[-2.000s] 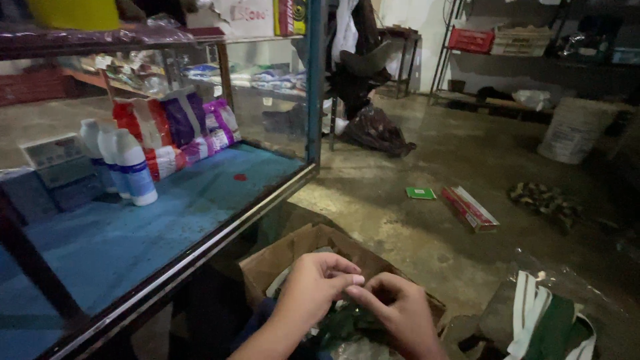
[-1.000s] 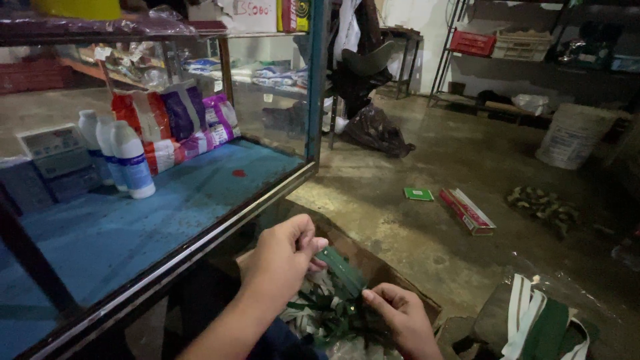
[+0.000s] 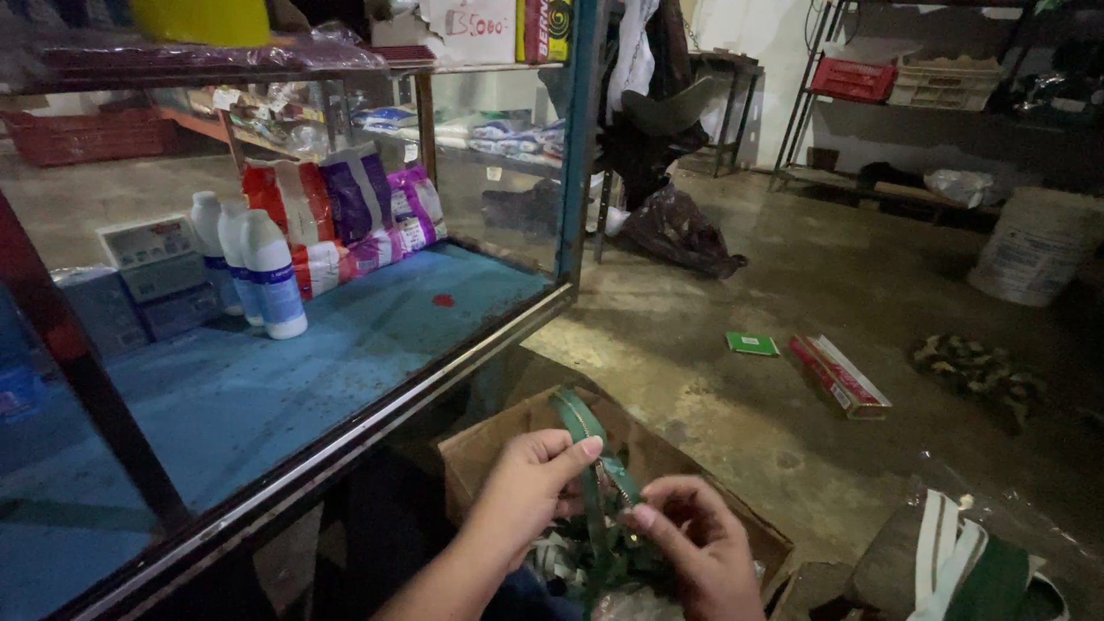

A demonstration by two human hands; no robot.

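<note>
A green zipper with metal teeth [image 3: 580,416] is held between my two hands above an open cardboard box. My left hand [image 3: 526,483] pinches it between thumb and fingers, and part of the tape loops up over the box's far side. My right hand [image 3: 703,535] pinches the zipper lower down at the right. More green and white strips [image 3: 556,556] lie inside the cardboard box [image 3: 655,444], partly hidden by my hands. Clear plastic shows at the bottom of the box.
Left stands a glass display case [image 3: 405,362] holding white bottles [image 3: 272,276] and coloured bags [image 3: 289,203]. On the floor lie a green packet [image 3: 752,344], a long red and white box [image 3: 838,377] and a camouflage-patterned cloth [image 3: 979,371]. White and green zippers [image 3: 949,552] lie at lower right.
Two seconds ago my hands were close together; one second ago they were apart with a green strip stretched between them. Now the zipper is raised in a loop above my left hand.
</note>
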